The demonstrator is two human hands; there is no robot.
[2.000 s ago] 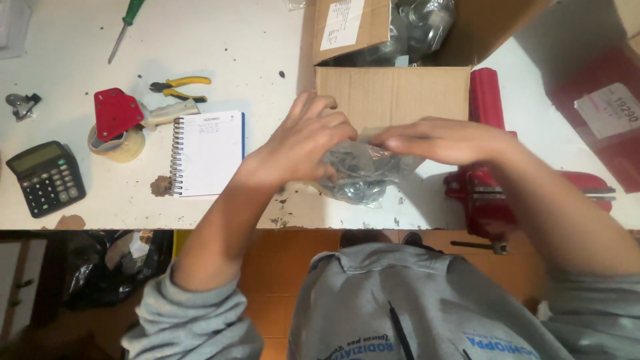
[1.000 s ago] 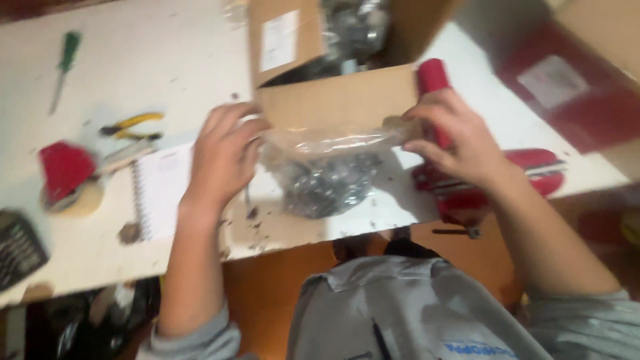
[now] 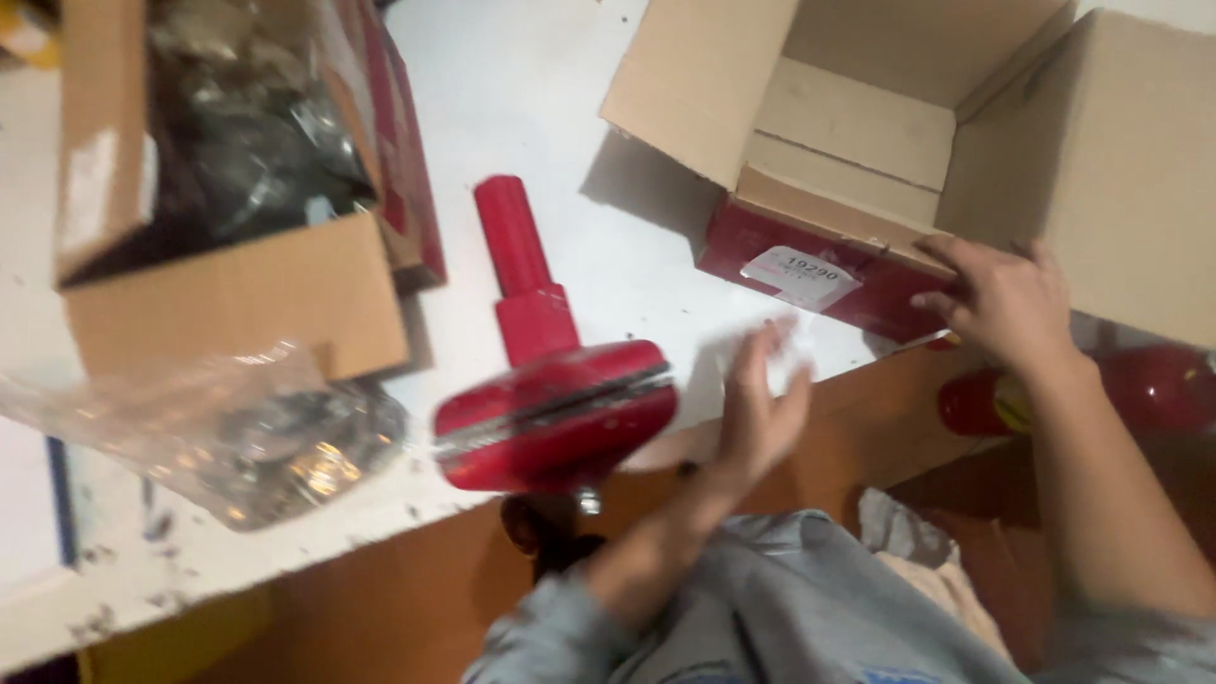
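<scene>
My right hand (image 3: 1007, 294) touches the near upper edge of an open cardboard box (image 3: 855, 128) with a red outside and a white label; its visible inside holds nothing. My left hand (image 3: 765, 404), blurred, is held over the table edge between that box and a red bench vise (image 3: 556, 408), fingers apart and holding nothing. A clear plastic bag of small metal parts (image 3: 304, 437) lies on the white table at the left, against the flap of a second cardboard box (image 3: 237, 294). That box contains more bagged parts (image 3: 256, 152).
The red vise is at the table's front edge, its bar pointing away from me. Part of a notebook (image 3: 28, 503) shows at the far left. Below the table on the right is a red cylinder (image 3: 1149, 389) with a yellow mark. Dark crumbs dot the table (image 3: 180, 570).
Both hands have let go of the plastic bag and moved right, the right one to the red-sided box. The view has swung strongly to the right.
</scene>
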